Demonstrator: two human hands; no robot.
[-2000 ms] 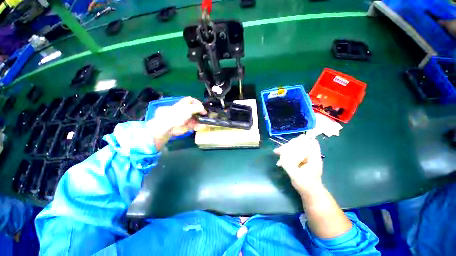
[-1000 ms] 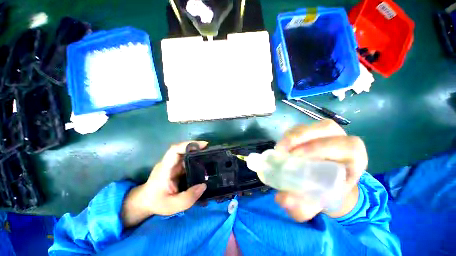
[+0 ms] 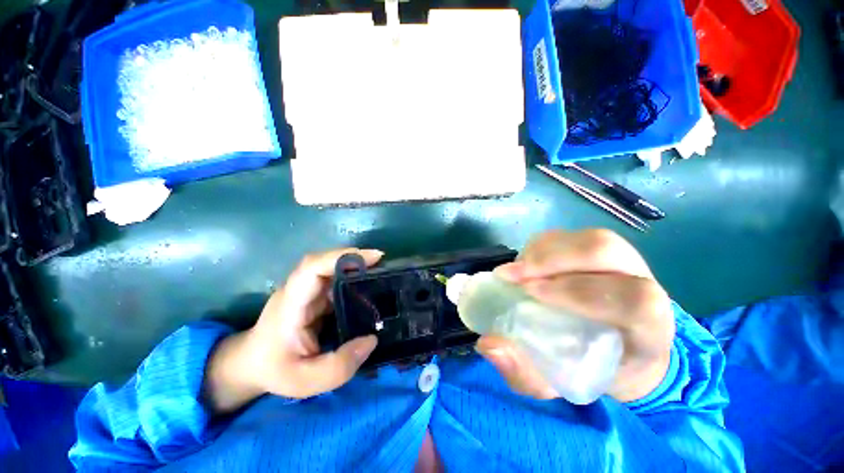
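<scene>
A black rectangular housing shell point(image 3: 393, 309) is held near my chest, its open ribbed side facing me, with a thin reddish wire inside at its left. My left hand point(image 3: 301, 328) grips its left end, thumb on the near edge and fingers behind. My right hand point(image 3: 601, 309) is shut on a translucent squeeze bottle point(image 3: 555, 342). The bottle is tilted, and its narrow yellowish tip is at the inside of the shell near the far wall, right of the round hole. My right hand and the bottle hide the shell's right end. Whether liquid comes out cannot be told.
Behind the shell is the white press block point(image 3: 404, 111). A blue bin of clear parts point(image 3: 190, 102) is left; a blue bin of black rings point(image 3: 611, 83) and a red bin point(image 3: 745, 65) are right. Tweezers point(image 3: 592, 197) and a black pen-like tool point(image 3: 618, 189) lie before them. Black housings stand far left.
Two seconds ago my left hand held a shell at the press and my right hand was near the tools. Since one second ago, the view has shifted closer and the bottle has tilted more, its tip slightly left.
</scene>
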